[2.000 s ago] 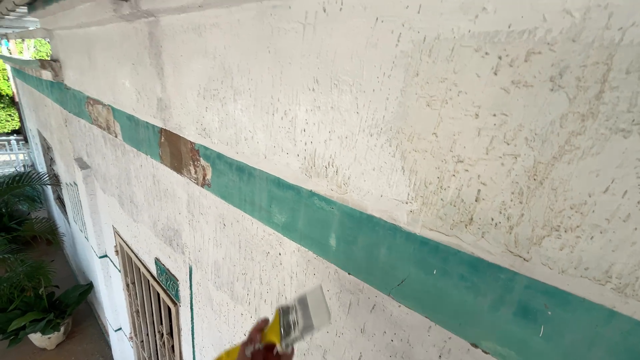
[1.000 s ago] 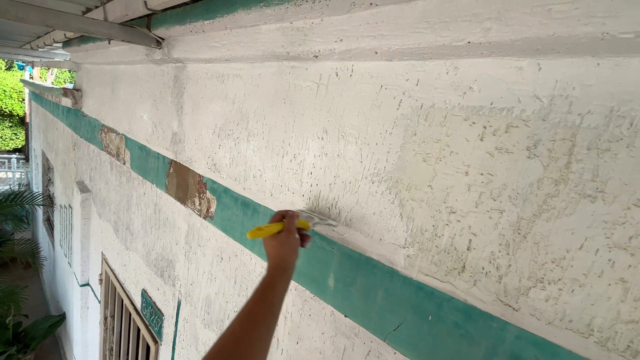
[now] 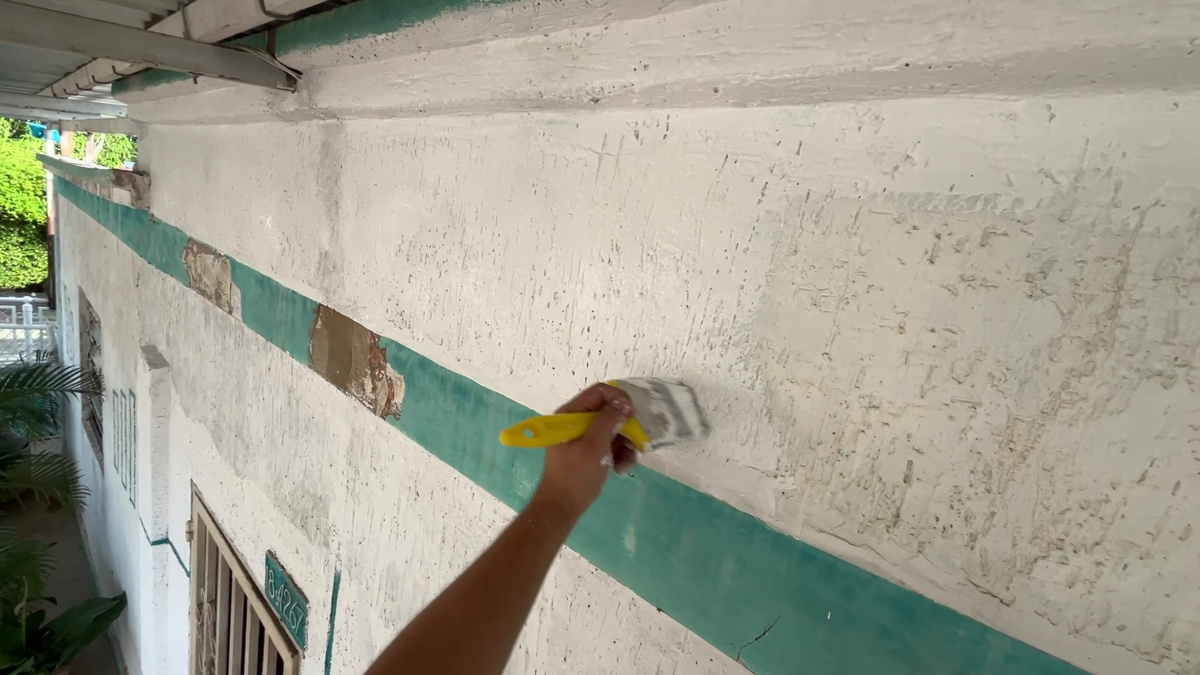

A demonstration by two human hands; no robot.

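My left hand (image 3: pixel 591 450) grips a paintbrush (image 3: pixel 553 429) with a yellow handle, which points left. Its wide, paint-coated bristles (image 3: pixel 689 412) point right and look pressed to the white wall, slightly blurred. They are just above a green painted band (image 3: pixel 694 553) that slants down to the right. The rough white wall (image 3: pixel 525 234) has many small pits and streaks, with yellowish, coarser plaster (image 3: pixel 956 375) to the right of the brush. Two bare patches, one brown (image 3: pixel 342 352) and one paler (image 3: pixel 208 272), break the band on the left. My right hand is out of view.
A metal roof beam (image 3: pixel 141 47) juts out at the upper left. Below the band are a barred window or door grille (image 3: pixel 234 600) and a green plaque (image 3: pixel 286 600) bearing writing. Leafy plants (image 3: pixel 56 628) stand at the lower left, with a white railing (image 3: pixel 26 328) beyond.
The brush has come up from the bottom edge of the view onto the wall above the band. Since a second ago it has shifted right along the band. The view has tilted up.
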